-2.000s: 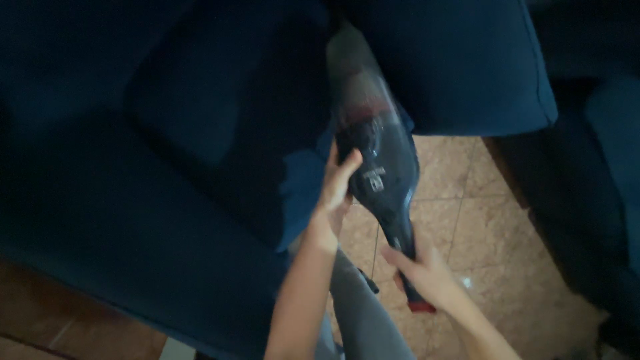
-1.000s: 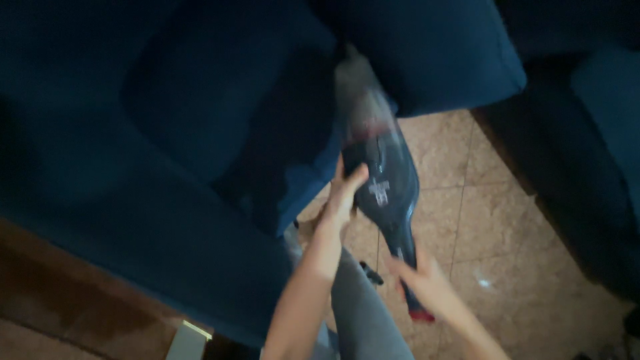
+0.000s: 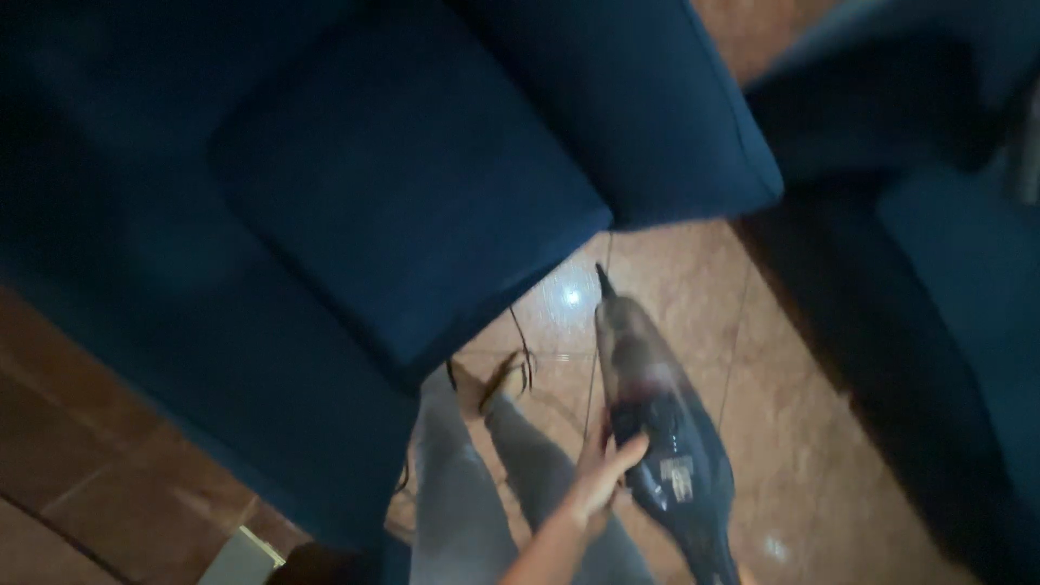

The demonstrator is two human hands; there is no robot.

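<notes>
A dark handheld vacuum cleaner (image 3: 678,455) with a clear, smoky dust cup and a thin black crevice nozzle (image 3: 605,280) lies over the tiled floor, its tip just below the corner of a blue armchair's seat cushion (image 3: 422,179). My left hand (image 3: 605,475) grips the side of its body, thumb on top. Of my right hand (image 3: 743,575) only a sliver shows at the bottom edge, by the vacuum's handle; its fingers are hidden. The nozzle touches no fabric that I can see.
The armchair's thick blue armrest (image 3: 650,106) rises beyond the seat. Another dark blue sofa (image 3: 951,325) stands at the right. A thin black cord (image 3: 520,333) runs on the tiled floor (image 3: 666,268) near my feet. A pale flat object (image 3: 242,561) lies at the lower left.
The vacuum has come out from between the seat and the armrest, and its nozzle is now over the floor. The right hand has mostly left the view, which has shifted.
</notes>
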